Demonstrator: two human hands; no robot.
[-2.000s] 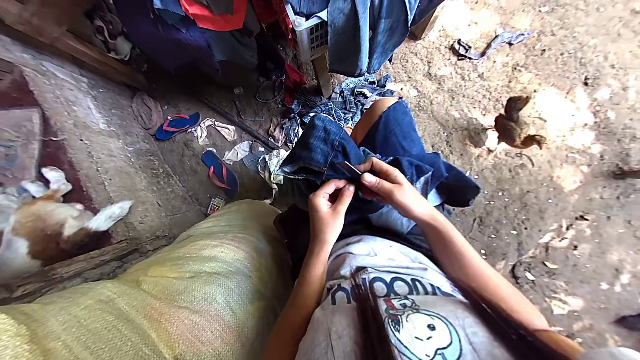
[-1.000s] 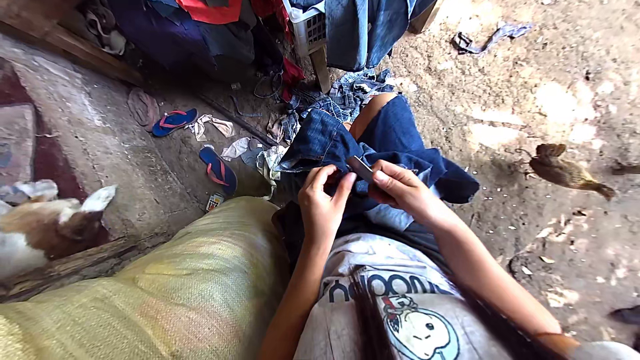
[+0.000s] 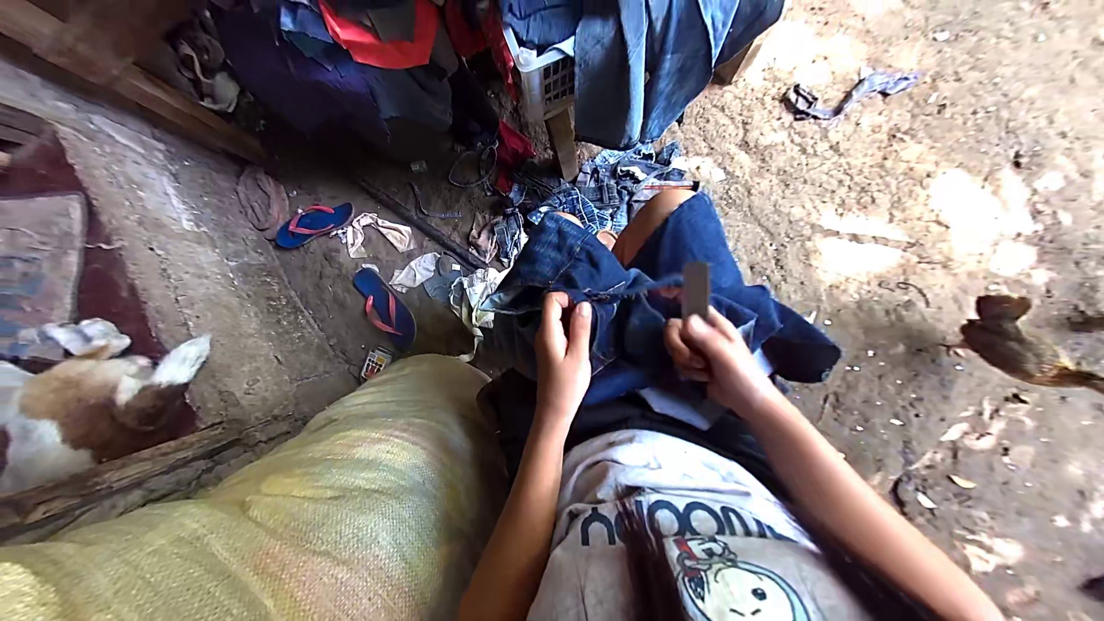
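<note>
Blue denim cloth (image 3: 638,302), partly a garment with seams, lies over my lap and knees. My left hand (image 3: 565,349) pinches the edge of the denim between thumb and fingers, left of centre. In my right hand (image 3: 711,354) is a flat grey metal blade (image 3: 695,289), pointing up, away from my body. Between the hands a frayed denim edge or strip runs toward the right fingers; whether those fingers also hold it I cannot tell. The blade stands a little apart from my left hand, over the right part of the denim.
A large woven sack (image 3: 345,483) bulges at my left. Beyond it are blue flip-flops (image 3: 384,310), cloth scraps (image 3: 414,272) and a brown-and-white dog (image 3: 95,397). Ahead, jeans (image 3: 634,69) hang over a plastic crate (image 3: 548,82). A chicken (image 3: 1022,341) stands on the dirt floor (image 3: 914,233) at right.
My right hand with the blade has moved right, away from my left hand; the two were close together before. The chicken came closer from the upper right earlier, then shifted slightly.
</note>
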